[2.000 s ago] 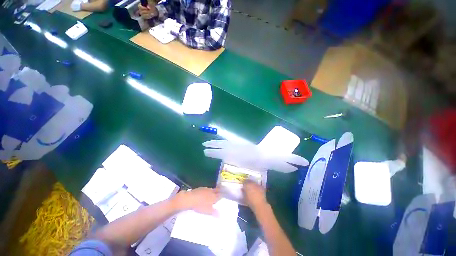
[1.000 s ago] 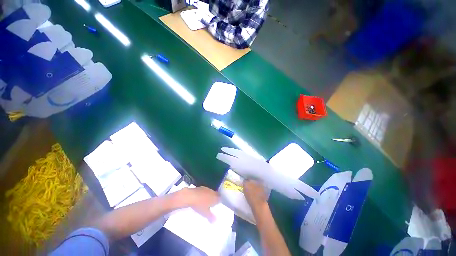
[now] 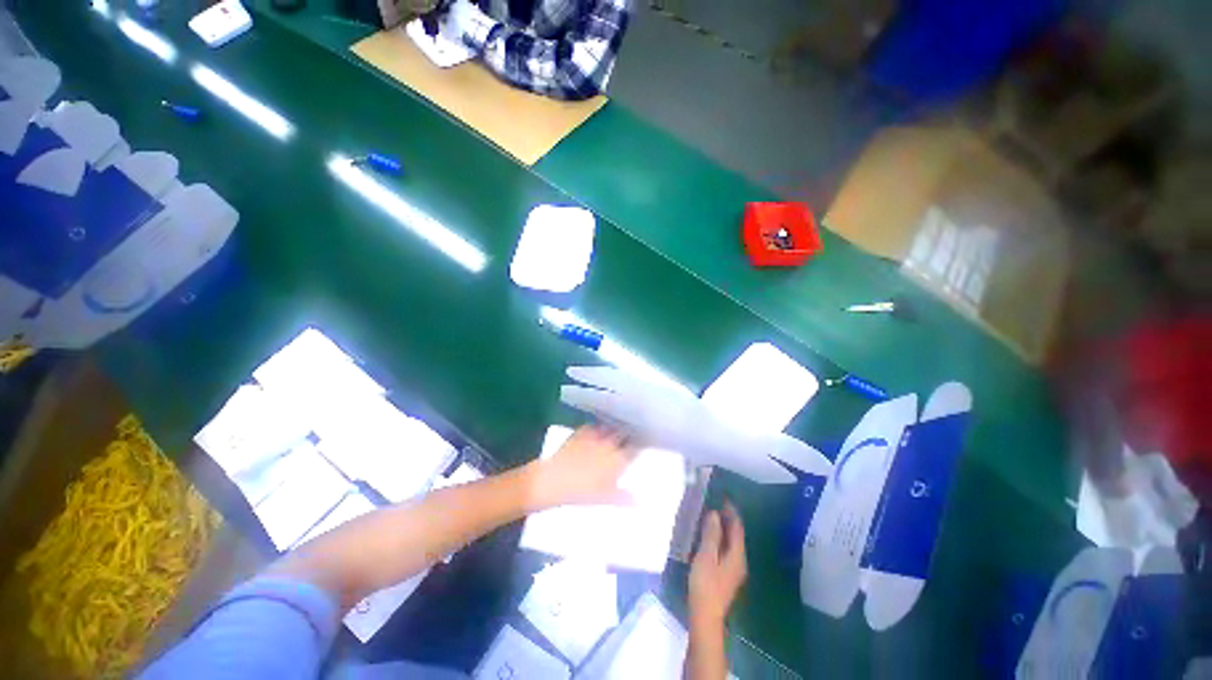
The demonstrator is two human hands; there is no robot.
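My left hand (image 3: 585, 468) lies on a white sheet (image 3: 638, 511) and holds it over the open carton (image 3: 698, 423), whose long white flap stands up behind. The sheet hides the yellow cable and most of the carton's inside. My right hand (image 3: 718, 555) is at the carton's right side, fingers apart, with nothing in it. More white sheets (image 3: 572, 604) lie in front of me, below the held sheet. Small white leaflets or boxes (image 3: 332, 432) lie in rows to the left.
Yellow cables (image 3: 113, 558) fill a brown carton at lower left. Open blue-and-white cartons stand left and right (image 3: 884, 511). White devices (image 3: 553, 249), blue pens (image 3: 581, 338) and a red bin (image 3: 782, 235) lie beyond. A coworker in a plaid sleeve (image 3: 558, 47) is opposite.
My left hand has moved right and up with a white sheet, now over the carton. My right hand has come out of the carton to its right side. The whole view has shifted.
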